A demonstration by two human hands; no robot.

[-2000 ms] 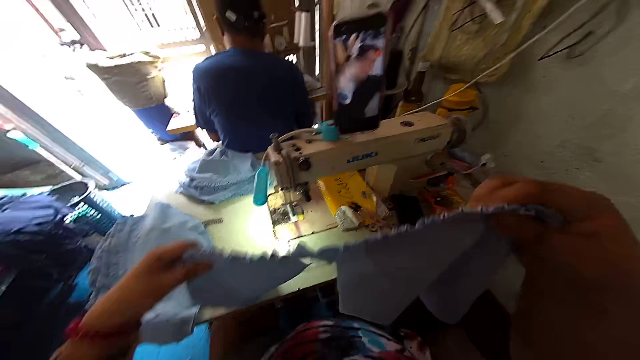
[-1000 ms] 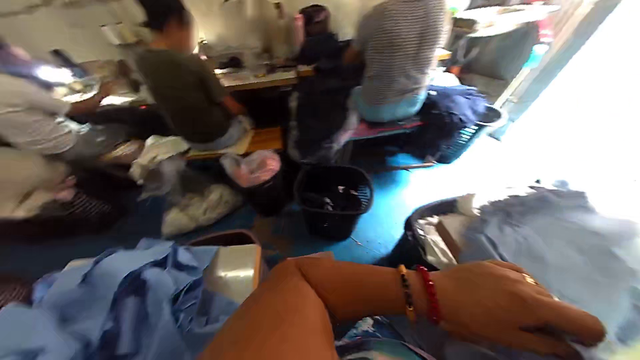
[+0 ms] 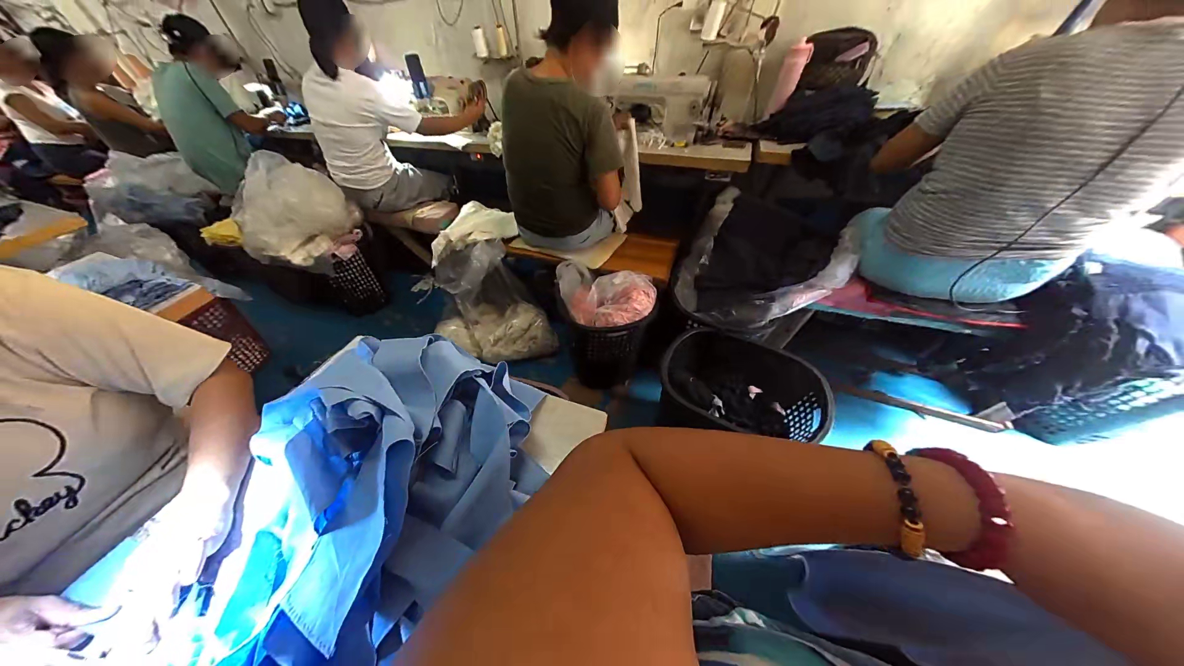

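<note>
My left hand (image 3: 1101, 546) reaches to the right edge, where its fingers are cut off; beaded bracelets circle the wrist. The bent left arm crosses the lower middle. Below the forearm lies blue-grey fabric (image 3: 888, 610); whether the hand holds any of it cannot be seen. My right hand is out of view. Left of my elbow rises a heap of light blue cut fabric (image 3: 370, 435), beside a pale board (image 3: 564, 430). A co-worker in a beige shirt (image 3: 83, 398) has their hands low at the left, in bright light by the blue cloth.
Beyond my forearm stands a black plastic basket (image 3: 680, 388) with dark scraps. A smaller basket (image 3: 606, 356) holds pink material in a plastic bag. Several co-workers sit along sewing tables (image 3: 694, 155). A dark garment heap (image 3: 1045, 342) lies at the right, near a striped-shirted person (image 3: 1045, 139).
The view has swung far to the left. Two seconds ago both my hands held up a gathered strip of blue fabric by the sewing machine; now only my left arm and part of its hand show.
</note>
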